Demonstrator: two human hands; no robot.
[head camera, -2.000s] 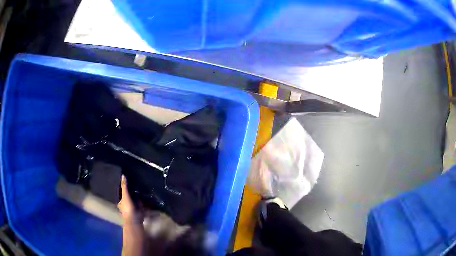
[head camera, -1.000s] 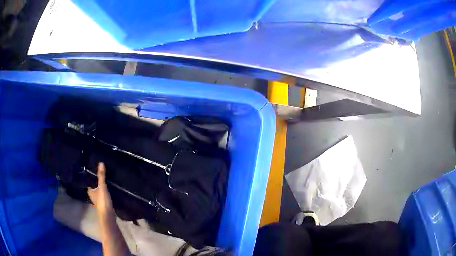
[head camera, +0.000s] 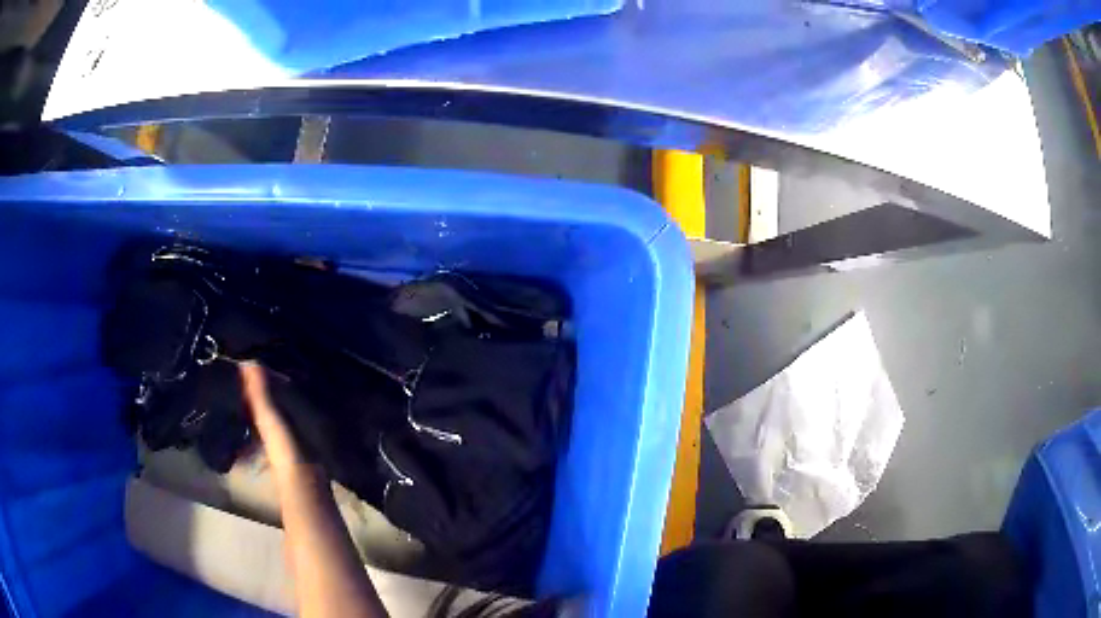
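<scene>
Black sewn bag pieces (head camera: 483, 410) with thin pale zipper lines and small shiny bits lie in a deep blue bin (head camera: 628, 398). My left hand (head camera: 268, 417) reaches into the bin from the bottom edge and is closed on the bunched left part of a black bag piece. One digit shows on top of the fabric; the other fingers are mostly hidden. My right hand is not in view.
Pale folded material (head camera: 199, 531) lies under the black pieces. A white-topped table (head camera: 966, 145) bearing blue plastic stands beyond the bin. A white sheet (head camera: 815, 423) lies on the grey floor, beside a shoe. Another blue bin (head camera: 1069, 519) is at lower right.
My left hand has moved slightly up in the bin. The black fabric at the left is now bunched, and more pale material shows below it. The view has shifted, with the table edge higher.
</scene>
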